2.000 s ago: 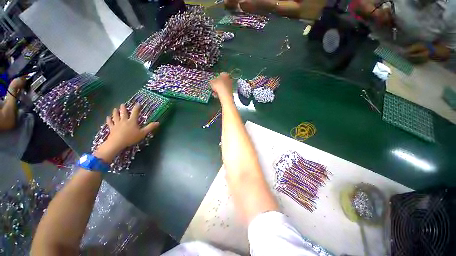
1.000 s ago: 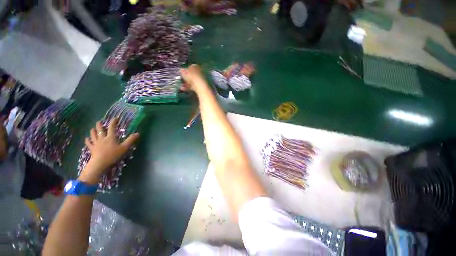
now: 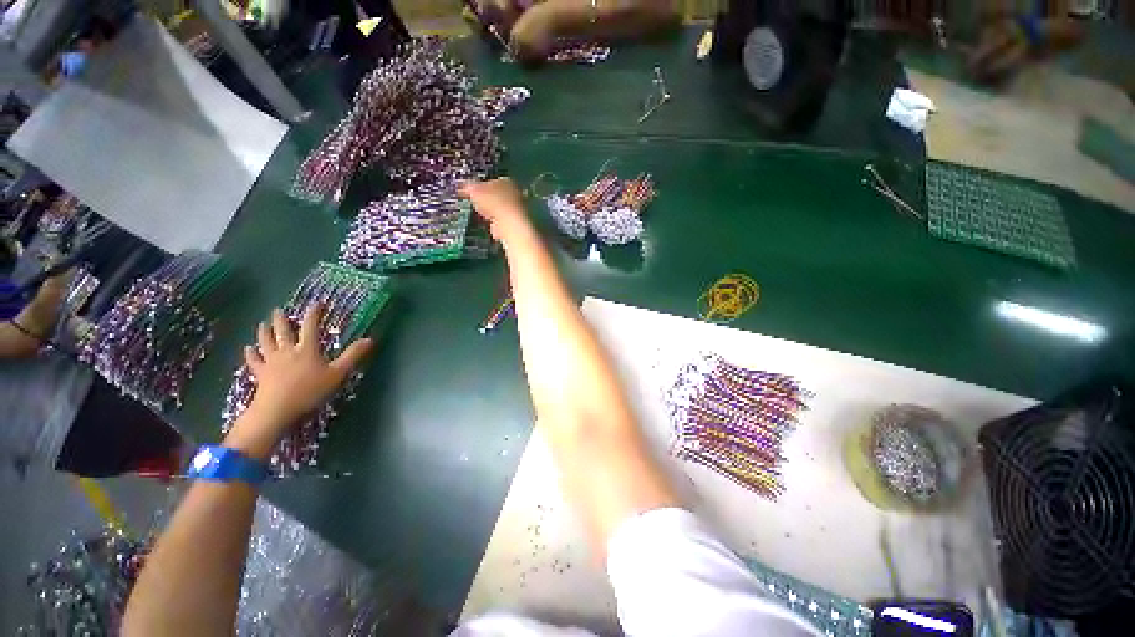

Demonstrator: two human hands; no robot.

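Observation:
My left hand (image 3: 295,363) lies flat with fingers spread on top of a wired PCB panel (image 3: 336,299) at the left of the green table. My right hand (image 3: 497,205) is stretched forward, its fingers closed at the right edge of a second wired panel (image 3: 405,227). The panel's near edge looks slightly raised. A large heap of wired panels (image 3: 429,118) lies just behind it. Another wired stack (image 3: 152,326) is at the far left.
A white board (image 3: 641,336) holds a loose lead bundle (image 3: 739,423) and a round pale-rimmed container (image 3: 905,457). A black fan (image 3: 1062,504) is at right. Tied lead bundles (image 3: 602,210), rubber bands (image 3: 729,297) and a bare panel (image 3: 998,213) lie on the green table. A phone (image 3: 921,618) is near me.
The view has shifted. My right hand and the second panel have moved a little left and away from the tied bundles. My left hand stays on its panel.

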